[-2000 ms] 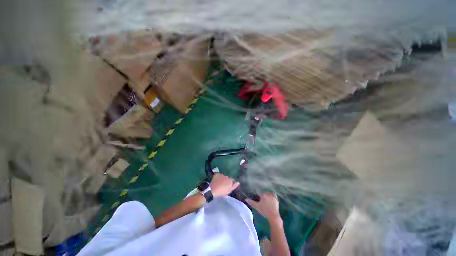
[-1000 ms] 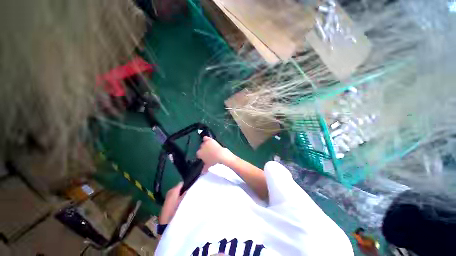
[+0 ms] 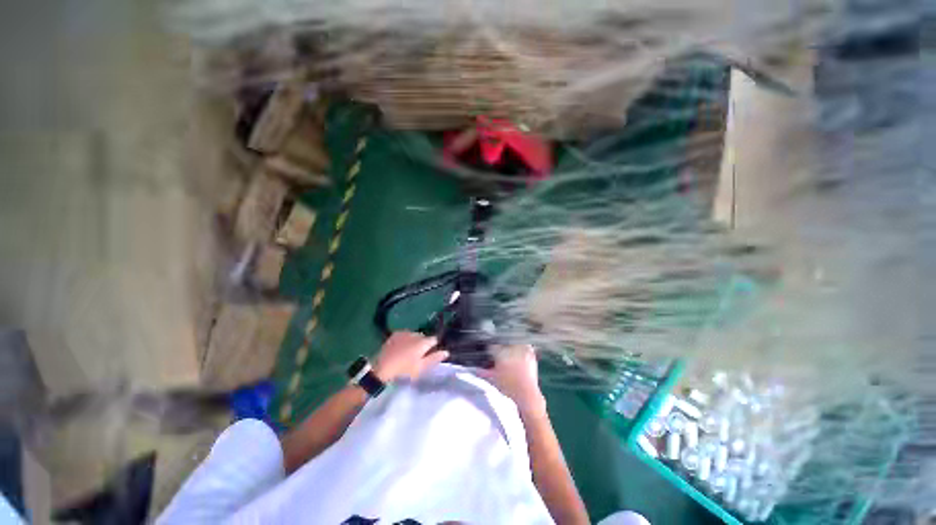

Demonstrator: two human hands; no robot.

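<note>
The black looped handle (image 3: pixel 464 297) of a pallet truck stands in front of the white shirt. My left hand (image 3: pixel 408 356) with a wristwatch is closed on its left part. My right hand (image 3: pixel 513 371) is on its right part, fingers partly hidden and blurred by pale strands. The dark shaft runs away to the red truck body (image 3: pixel 497 149) on the floor. Beyond it lies a thick stack of flattened cartons (image 3: pixel 503 87), its top blurred.
Open cartons (image 3: pixel 246 344) stand at the left beside a yellow-black floor line (image 3: pixel 326 272). A blue bin (image 3: pixel 251 400) shows at the lower left. A green crate (image 3: pixel 657 410) with small whitish pieces is at the lower right. A brown carton (image 3: pixel 754 154) stands at the upper right.
The view has swung back: the truck body and stack moved from the left to the top centre, and the green crate moved lower right. Both hands stay on the handle.
</note>
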